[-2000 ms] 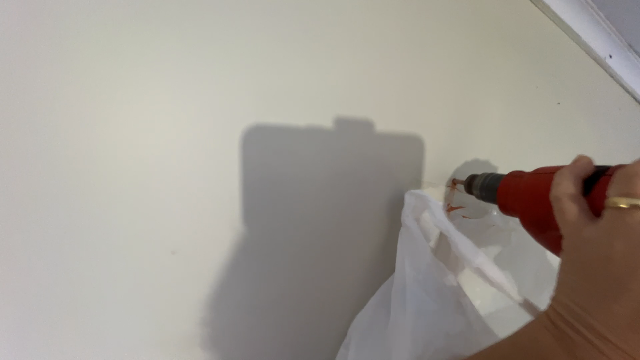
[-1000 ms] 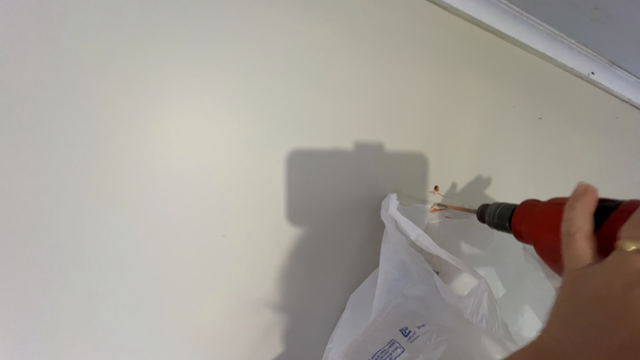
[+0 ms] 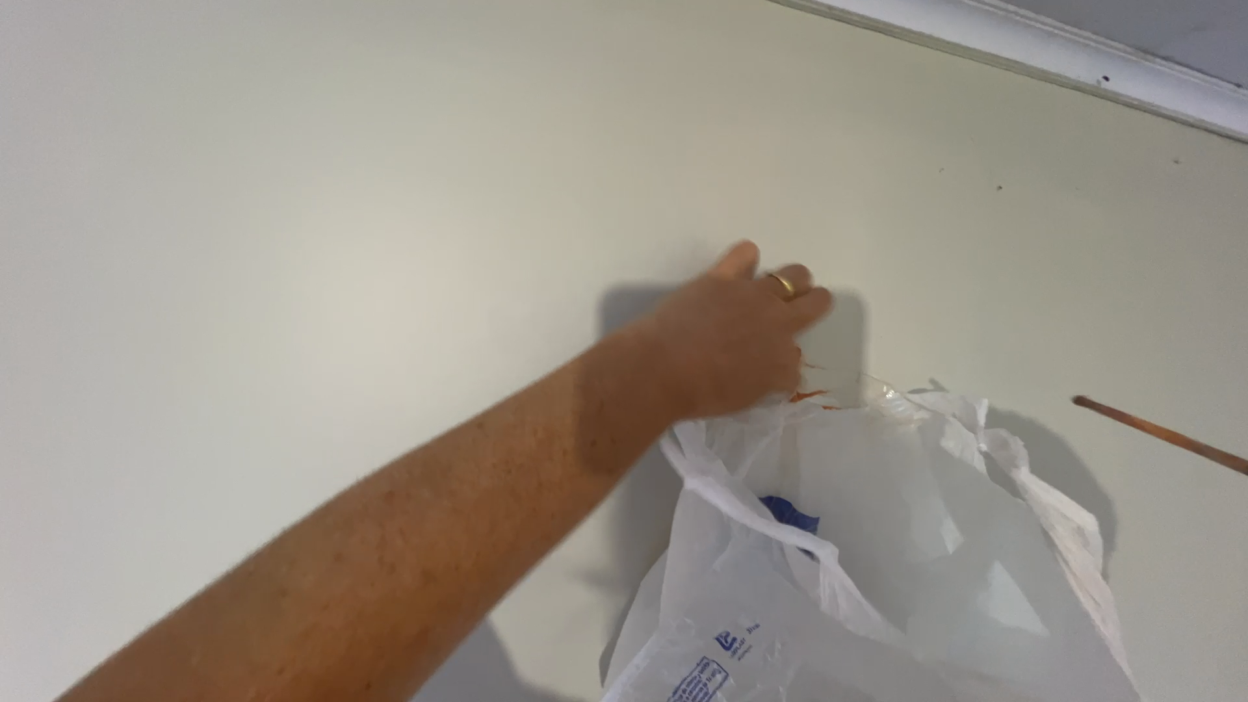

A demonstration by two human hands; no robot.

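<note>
My left hand reaches in from the lower left, back towards me, a gold ring on one finger. Its fingers are spread at the pale wall, just above the mouth of a white plastic bag; its thumb is hidden. Orange-brown dust marks the wall beside the hand. Clear tape shows at the bag's top edge. The bag hangs with its mouth open against the wall and bears blue print. A drill bit with orange-brown dust on it juts in from the right edge. My right hand and the drill's body are out of view.
The pale wall fills most of the view. White moulding runs across the upper right, beside a grey surface. Small dark specks dot the wall, and shadows fall around my hand and the bag.
The red drill in my right hand has moved right, off the wall; only its bit shows now. My left hand has come in at the dusty spot. The bag's mouth appears wider.
</note>
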